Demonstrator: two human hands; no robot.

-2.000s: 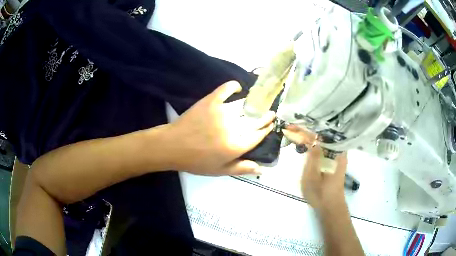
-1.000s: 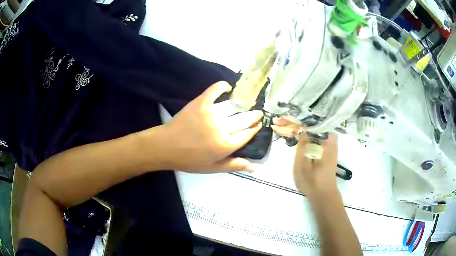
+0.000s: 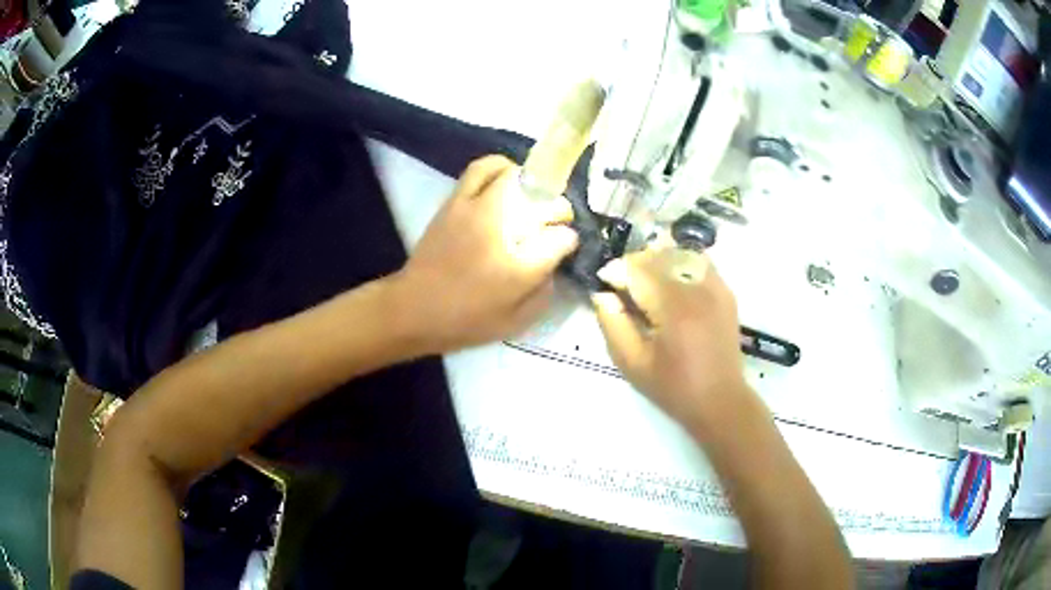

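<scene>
A dark garment (image 3: 305, 219) with pale leaf and flower embroidery lies over the left of the table and hangs off its front edge. Its narrow sleeve (image 3: 426, 133) runs right to the sewing machine (image 3: 853, 231). My left hand (image 3: 496, 259) grips the dark sleeve end (image 3: 586, 248) beside the needle area. My right hand (image 3: 674, 317) pinches the right side of the same cloth with thumb and fingers. The needle and presser foot are partly hidden by cloth and fingers. A yellowed tube-shaped piece (image 3: 565, 133) stands just above my left fingers.
Black thread snips (image 3: 770, 346) lie on the table right of my right hand. A printed ruler scale (image 3: 599, 475) runs along the front edge. A red-and-blue ring (image 3: 968, 493) is at the right edge. An open cardboard box (image 3: 72, 461) is at lower left, below my left forearm.
My right hand has come from under the machine head to the front of the cloth. The sleeve end is now bunched between both hands. The view has shifted, showing more of the machine's right side.
</scene>
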